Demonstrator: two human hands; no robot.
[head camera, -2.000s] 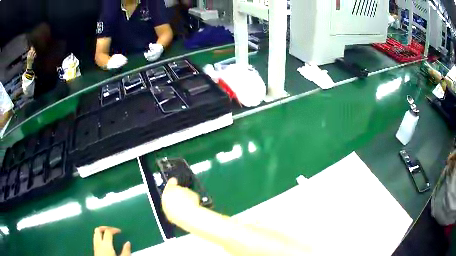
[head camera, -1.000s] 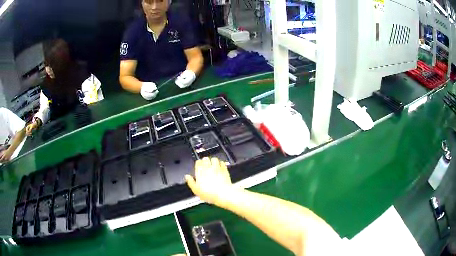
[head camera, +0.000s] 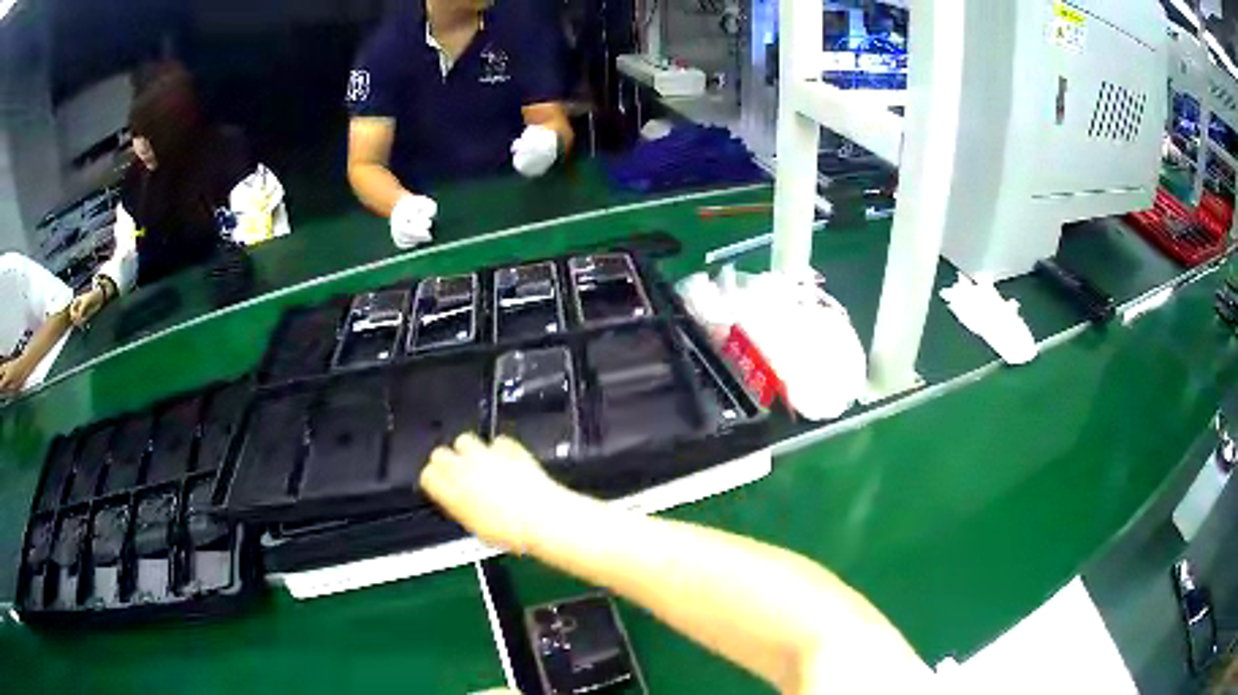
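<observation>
My right hand (head camera: 486, 492) is bare, its fingers curled at the front edge of the top black blister tray (head camera: 356, 505). The fingertips are partly hidden. This tray sits askew on the pile, its left end over the smaller tray's edge. Four phone frames (head camera: 443, 312) lie in its far row and one (head camera: 534, 397) in its near row. Another phone frame stack (head camera: 581, 646) lies on the bench at the bottom edge. Only a skin-coloured sliver, perhaps my left hand (head camera: 497, 691), shows at the bottom edge.
A smaller black tray (head camera: 136, 505) adjoins on the left. White posts (head camera: 907, 204) and a white bundle (head camera: 804, 356) stand to the right. A white sheet (head camera: 1052, 652) and a dispenser bottle (head camera: 1208, 492) are at lower right. A white-gloved person (head camera: 455, 109) is opposite.
My right hand went from the bench frame to the near-row frame, then left to the tray's front edge. The top tray has shifted left, its front edge raised. The view moved too.
</observation>
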